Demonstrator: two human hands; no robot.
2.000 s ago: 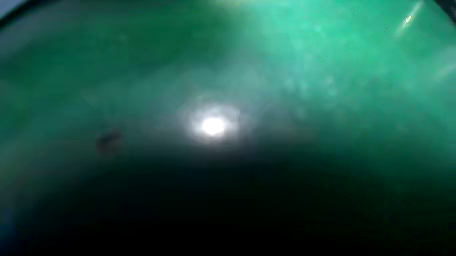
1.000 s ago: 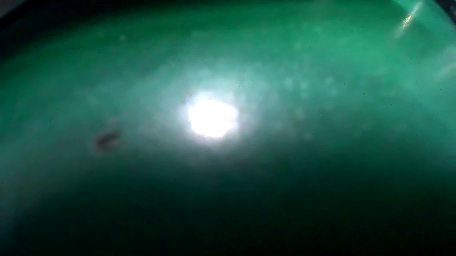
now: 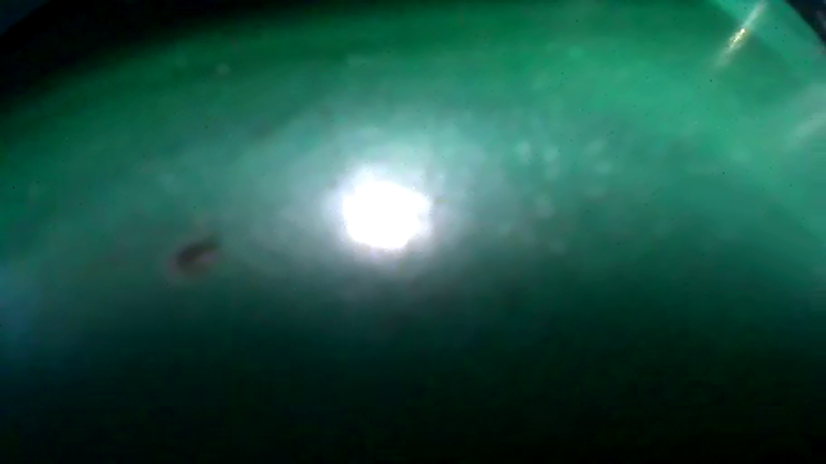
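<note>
A blurred green surface (image 3: 507, 118) fills nearly the whole head view, very close to the camera. A round white glare spot shines near its middle. A small dark brown mark (image 3: 195, 256) shows left of the glare. No tool or workpiece can be made out. Neither my left hand nor my right hand is in view.
The lower part of the view is dark. A dark edge crosses the upper left corner, and a small dark edge shows at the upper right corner. A thin bright streak (image 3: 741, 38) lies near the upper right.
Compared with two seconds ago, the glare is larger and brighter, and the dark area at the upper left has grown. The mark and the streak have not visibly moved.
</note>
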